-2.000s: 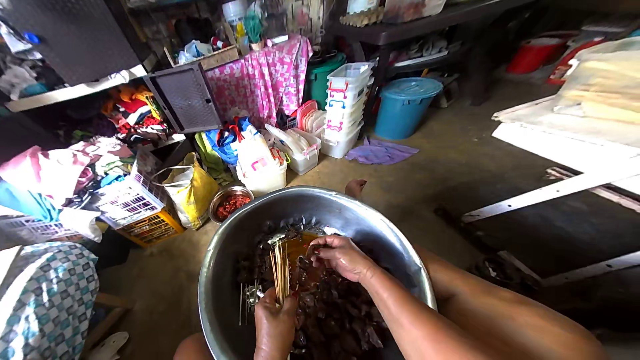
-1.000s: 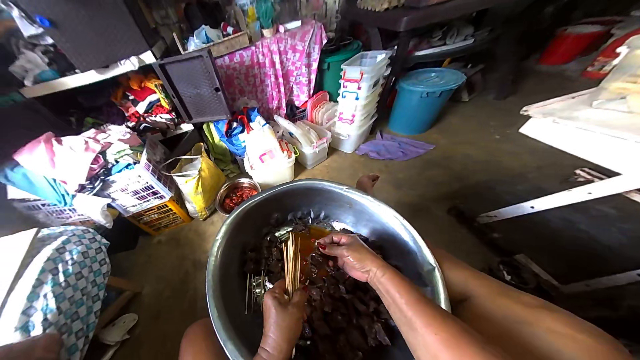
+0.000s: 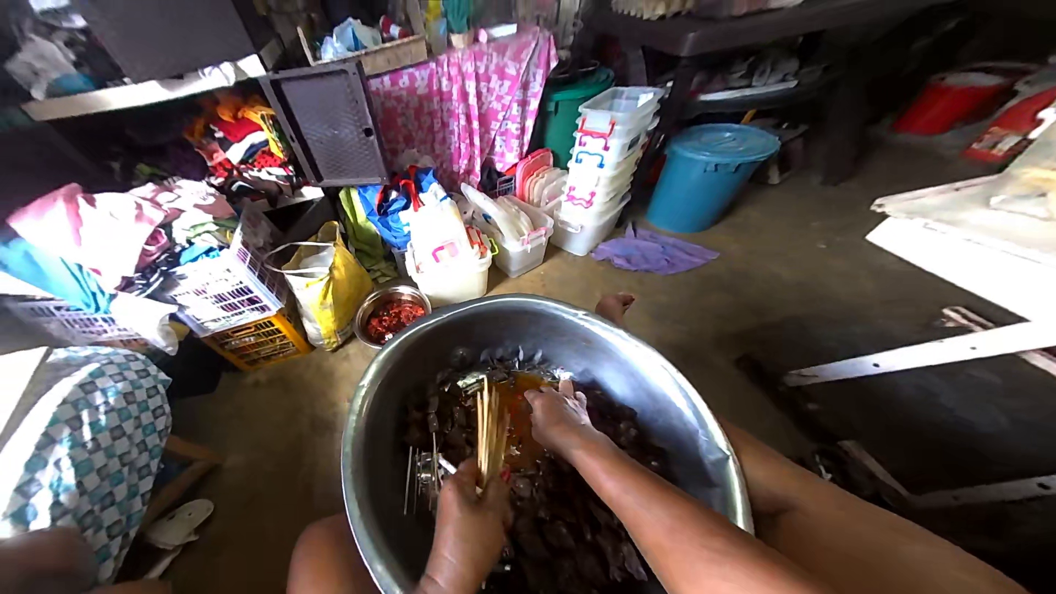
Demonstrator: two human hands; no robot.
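Note:
A large metal basin (image 3: 369,462) stands between the person's bare legs. Dark, wet pieces of food (image 3: 561,528), perhaps meat, lie in it with orange-brown liquid (image 3: 525,412). My left hand (image 3: 472,516) grips a bundle of thin wooden skewers (image 3: 492,425), which point up and away over the basin. To its right, my right hand (image 3: 563,414) reaches down to the food beside the liquid, fingers bent; whether it holds a piece cannot be told. Several thin sticks and a shiny metal thing (image 3: 427,474) lie left of my left hand.
Beyond the basin are a small metal bowl of red food (image 3: 393,318), a yellow bag (image 3: 328,289), stacked plastic containers (image 3: 598,177), a lidded blue bin (image 3: 709,177) and a purple cloth (image 3: 656,250). A metal frame (image 3: 920,355) stands at the right. A checkered cloth (image 3: 87,445) hangs at the left.
My right hand has changed its finger pose and now reaches lower at the food. My left hand keeps its grip on the skewers.

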